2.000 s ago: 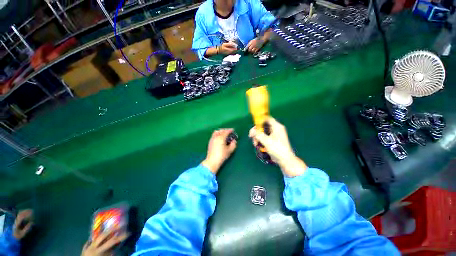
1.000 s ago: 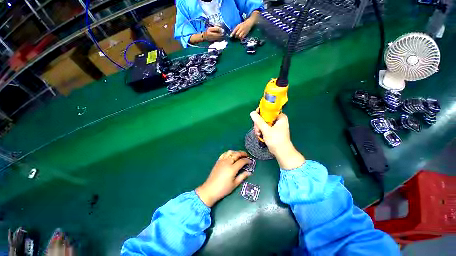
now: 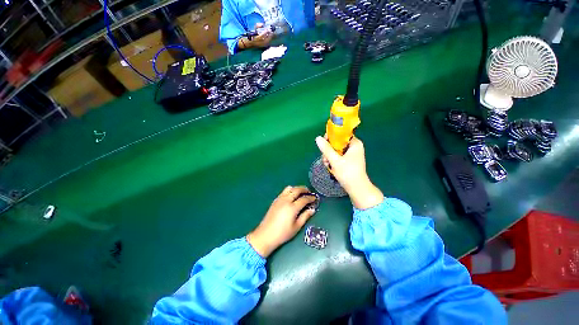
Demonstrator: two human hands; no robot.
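Observation:
My right hand (image 3: 346, 164) grips a yellow electric screwdriver (image 3: 341, 124) upright; its black coiled cord (image 3: 357, 66) rises from the top. Its lower end is over a round grey speckled dish (image 3: 322, 180), and the tip is hidden by my hand. My left hand (image 3: 284, 219) lies on the mat left of the dish, fingertips on a small dark housing (image 3: 314, 202), which is mostly covered by the fingers. A second small housing with a silver rim (image 3: 315, 237) lies just below it on the green mat, touched by neither hand.
A heap of housings (image 3: 241, 86) lies beside a black box (image 3: 182, 82) at upper left. A person's blue sleeves (image 3: 235, 26) are across the bench. At right are a white fan (image 3: 522, 68), more housings (image 3: 485, 153), a power adapter (image 3: 465, 184) and a red stool (image 3: 546, 254).
Since two seconds ago, the screwdriver has gone from tilted and blurred to upright over the dish. My left hand has moved down beside the dish. In the last second both hands have barely moved.

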